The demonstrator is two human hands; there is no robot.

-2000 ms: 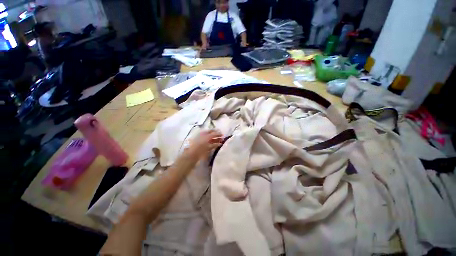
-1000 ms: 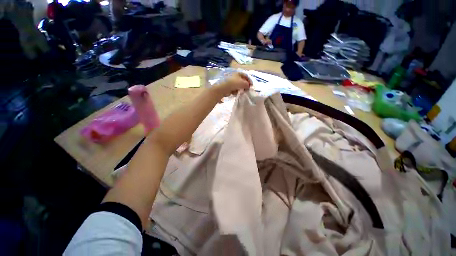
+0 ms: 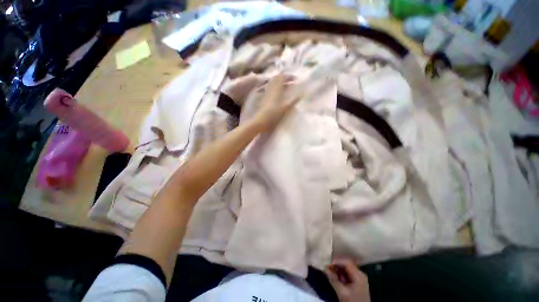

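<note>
A cream jacket [image 3: 278,194] lies spread over other cream garments, its straight front panel running down towards me. A dark band [image 3: 372,121] crosses the cream cloth right of my left hand, and a longer dark band [image 3: 319,25] curves behind it. My left hand [image 3: 279,105] lies blurred on top of the cloth with its fingers stretched out, and no grip on cloth shows. My right hand [image 3: 348,280] is at the bottom of the picture by the jacket's lower edge, fingers curled. A small dark spot shows at its fingers; whether it holds a tool or cloth is unclear.
A pink bottle [image 3: 85,121], a pink bag [image 3: 62,159] and a dark flat object [image 3: 112,174] lie at the left on the wooden table [image 3: 127,88]. A yellow note [image 3: 133,54] lies behind them. More cream garments [image 3: 502,183] and a pink item [image 3: 520,91] are at right.
My left hand has come down from holding raised cloth and now lies on the jacket. The front panel is laid flatter. My right hand has come into view. The view has tilted down.
</note>
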